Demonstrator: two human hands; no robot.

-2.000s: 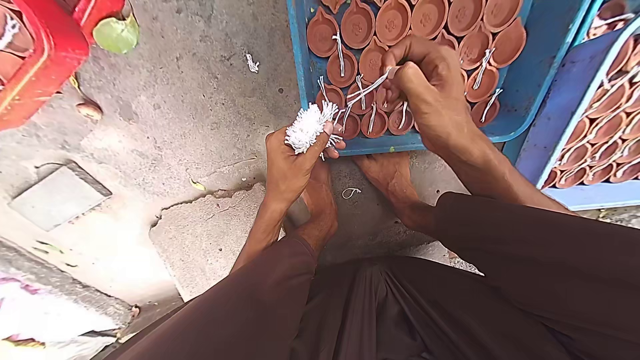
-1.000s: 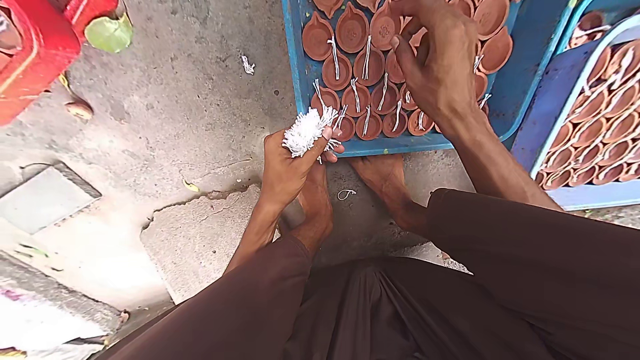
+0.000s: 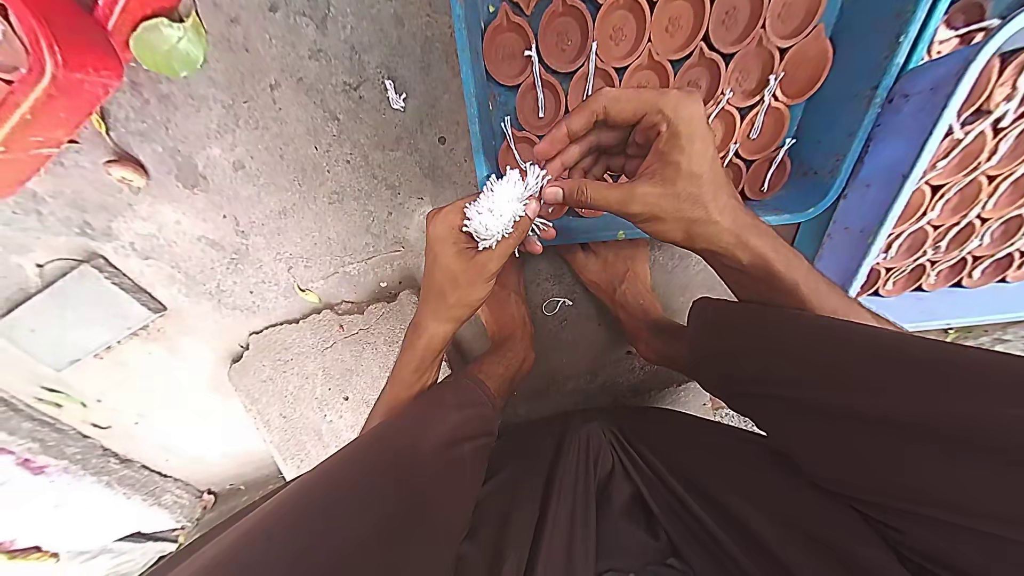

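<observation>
My left hand (image 3: 472, 268) holds a bundle of white cotton wicks (image 3: 500, 210), cut ends up, at the near left corner of a blue plastic crate (image 3: 860, 136). At the bundle's right side are the fingertips of my right hand (image 3: 640, 164); whether they pinch a wick cannot be told. Small clay oil lamps (image 3: 620, 30) lie in rows in the crate, several with a white wick (image 3: 538, 78) laid across them. The far rows in view bear no wicks. My right hand hides some of the lamps.
A second crate (image 3: 920, 310) of clay lamps with wicks stands at the right. At the upper left is a red plastic container (image 3: 56, 88) beside a green leaf (image 3: 170, 44). Loose wicks (image 3: 394, 95) lie on the concrete floor, and my bare feet (image 3: 620, 280) are by the crate.
My right hand has come from over the lamps back to the wick bundle in my left hand. My left hand keeps its hold on the bundle.
</observation>
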